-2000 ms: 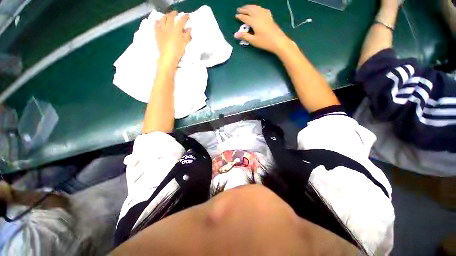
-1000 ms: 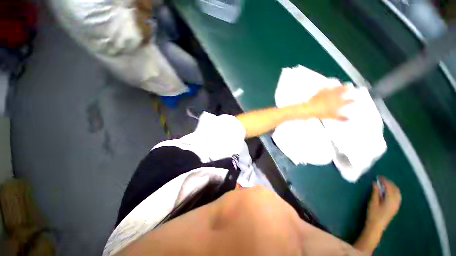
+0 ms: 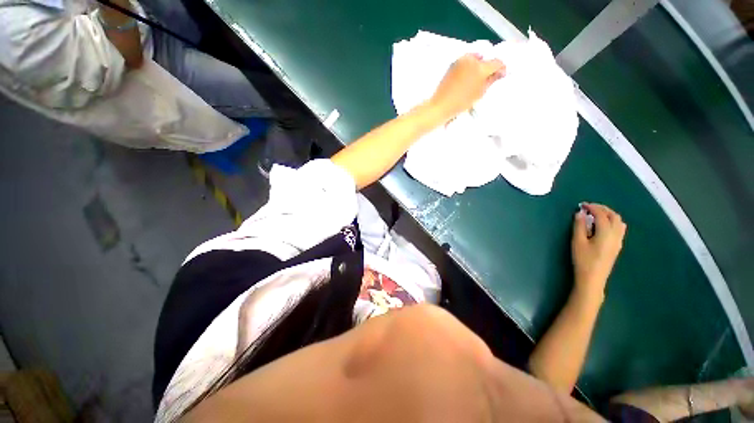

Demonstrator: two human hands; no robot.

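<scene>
The white cloth [image 3: 529, 107] lies crumpled on the green belt [image 3: 513, 248], against the pale rail. My left hand [image 3: 470, 83] is on the upper left part of the cloth, its fingers curled together on a bit of it. My right hand [image 3: 599, 235] rests on the belt to the lower right of the cloth, apart from it. It holds a small whitish part [image 3: 588, 221] between thumb and fingers. The fingers hide most of that part.
A pale curved rail [image 3: 637, 169] runs along the belt behind the cloth, with a grey upright [image 3: 608, 33] rising from it. A small white strip [image 3: 331, 118] lies near the belt's front edge. Neighbouring workers show at upper left [image 3: 99, 74] and by a forearm at lower right [image 3: 703, 396].
The view has turned left, showing more floor and the upright. My left hand's fingers have gone from spread flat on the cloth to curled. My right hand still holds the small part.
</scene>
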